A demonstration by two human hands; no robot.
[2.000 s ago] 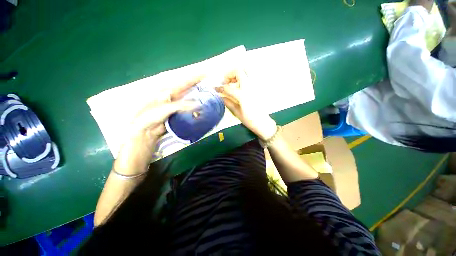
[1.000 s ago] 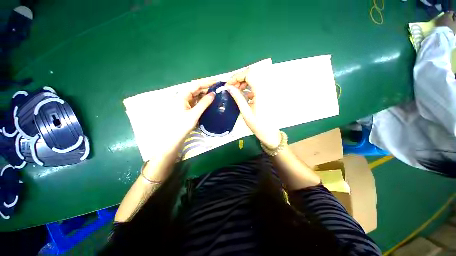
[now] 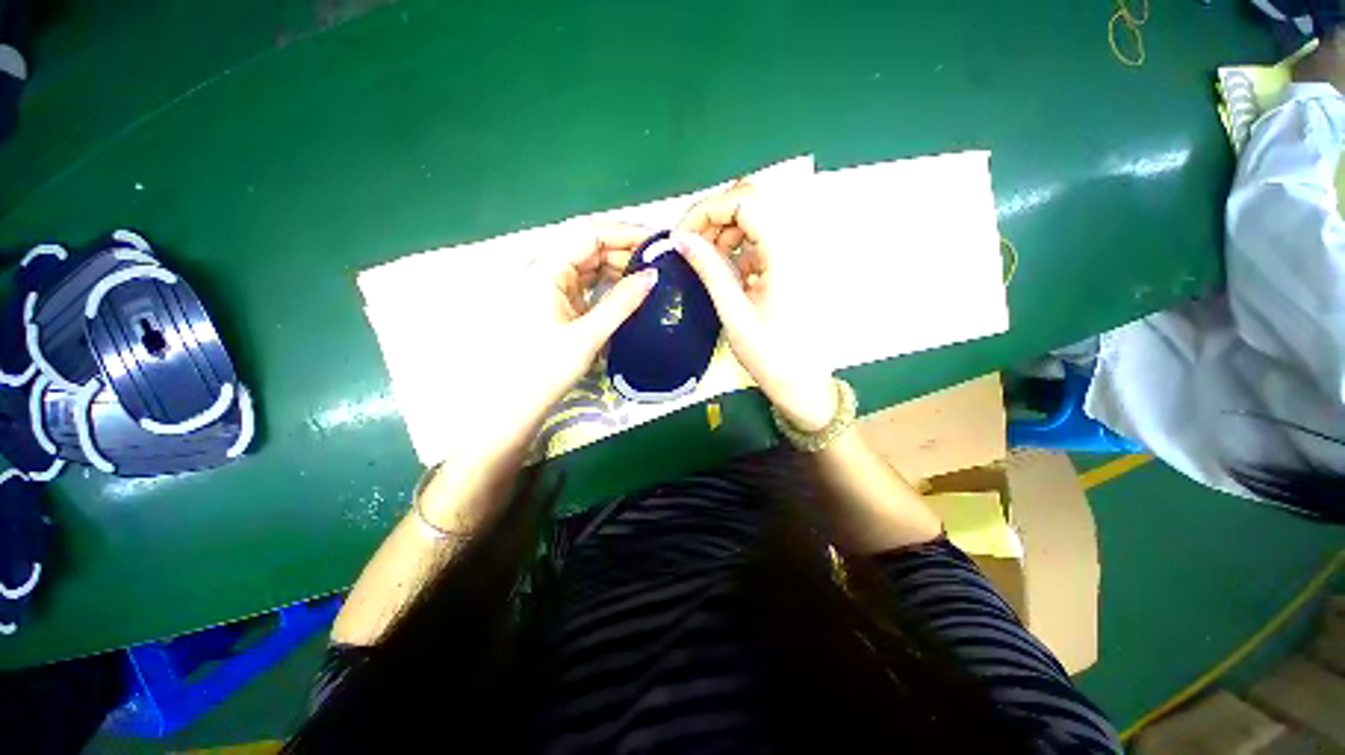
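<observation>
A navy oval cut piece (image 3: 664, 336) is held upright over the pale sheets, with a small slot near its middle. A white curved strip (image 3: 657, 387) lies along its near end, and another white arc shows at its far end between my thumbs. My left hand (image 3: 587, 310) grips the far left edge of the piece. My right hand (image 3: 738, 273) grips its far right edge, with the thumb beside the white arc. The overlapping backing sheets (image 3: 907, 266) lie beneath; rows of dark and pale arcs show by my left wrist.
Stacked navy pieces with white arcs (image 3: 162, 354) stand at the left on the green table (image 3: 516, 103). Yellow rubber bands (image 3: 1128, 33) lie at the far right. An open carton (image 3: 1055, 546) with yellow paper sits below the table edge. A person in white (image 3: 1180, 347) is at the right.
Since the oldest frame, both my hands have closed in on the piece's far end and the piece has turned more upright. In the last second the hands have moved only slightly.
</observation>
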